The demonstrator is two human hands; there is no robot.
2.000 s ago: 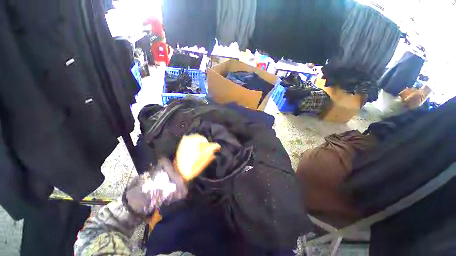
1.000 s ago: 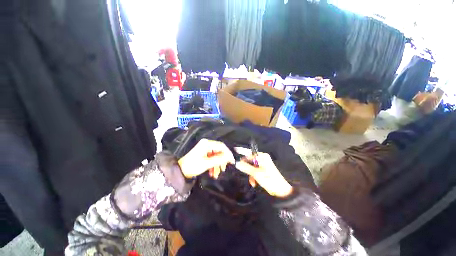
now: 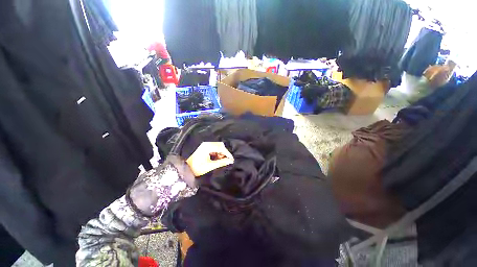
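Observation:
A dark garment (image 3: 298, 182) lies heaped in front of me, with shiny black folds (image 3: 243, 167) bunched in its middle and a thin pale spot at their right edge. My left hand (image 3: 211, 159) is at the upper left of these folds, with thumb and fingers pinched together on the black cloth. No needle or thread can be made out at the fingertips. My right hand is not in view.
Black coats (image 3: 57, 135) with small white marks hang close at left. An open cardboard box (image 3: 243, 101) and a blue basket (image 3: 197, 107) stand beyond the heap. A brown cloth bundle (image 3: 361, 174) and a pale metal frame (image 3: 384, 237) are at right.
One second ago both hands met over the folds; my right hand has since left the picture. My left hand stays at the cloth. The view has shifted slightly.

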